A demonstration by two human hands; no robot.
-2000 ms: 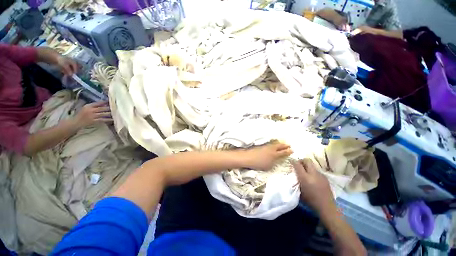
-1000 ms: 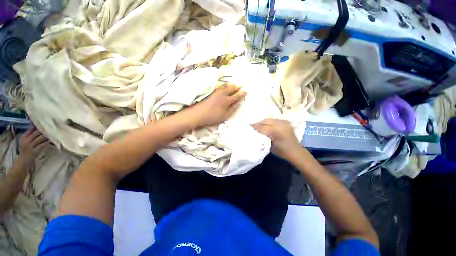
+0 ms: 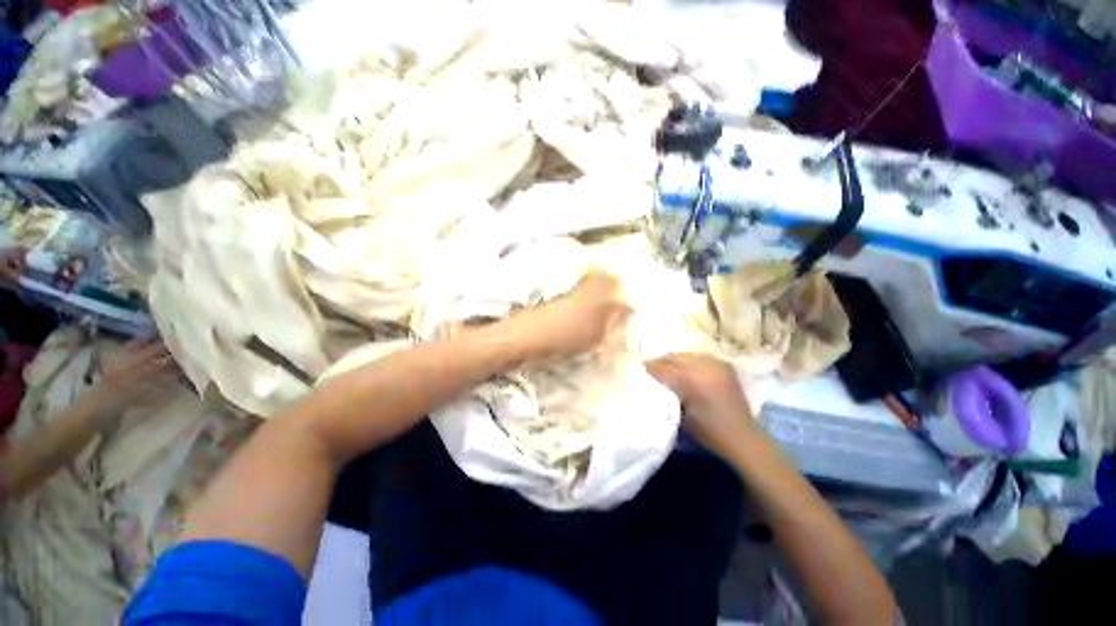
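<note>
A cream garment piece (image 3: 557, 422) lies bunched on the machine table and hangs over its front edge above my lap. My left hand (image 3: 590, 316) rests on the cloth just left of the needle area, its fingers blurred against the bright fabric. My right hand (image 3: 700, 389) is at the right edge of the bunch, thumb and fingers on the cloth in front of the needle area. The white sewing machine head (image 3: 906, 232) with a blue stripe stands at the right. The needle area is overexposed, so the presser foot cannot be made out.
A large cream garment pile (image 3: 367, 220) lies left of and behind the machine. A black flat object (image 3: 876, 345), a purple roll (image 3: 985, 410) and a purple basket (image 3: 979, 92) are at the right. Another person's arm (image 3: 86, 416) reaches over beige cloth at the left.
The view dipped towards my lap, then rose partly again. My left hand's fingers, spread flat on the cloth before, now look more drawn in. Both hands stay at the cloth before the needle area.
</note>
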